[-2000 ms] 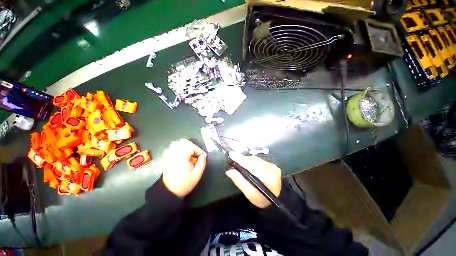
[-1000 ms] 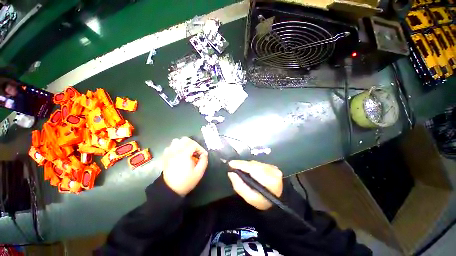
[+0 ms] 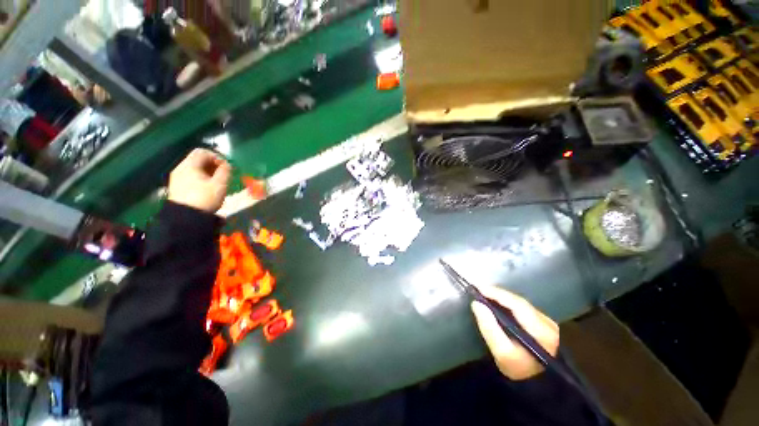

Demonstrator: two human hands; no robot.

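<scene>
My right hand (image 3: 518,334) holds the black soldering iron (image 3: 509,323) like a pen, its tip pointing up-left over the bench. My left hand (image 3: 200,180) is stretched out over the green conveyor at the left, fingers curled; whether it holds anything is hidden. A blurred orange piece (image 3: 254,187) shows at the pale rail, just right of that hand. The heap of orange housings (image 3: 237,279) is partly covered by my left sleeve. A pile of silver-white pieces (image 3: 373,216) lies at the centre, with a few loose pieces beside it.
The fan (image 3: 470,158) stands under a cardboard flap (image 3: 499,58). A yellow-green tin (image 3: 612,229) is right of it. Yellow-orange housings (image 3: 695,83) fill a black tray at the far right. A lit phone (image 3: 112,241) is at the left. Parts are scattered on the conveyor (image 3: 333,100).
My left hand has moved from the bench centre to the conveyor, up-left; the red-orange piece no longer shows in it. My right hand still holds the iron. The view has shifted, showing more of the conveyor.
</scene>
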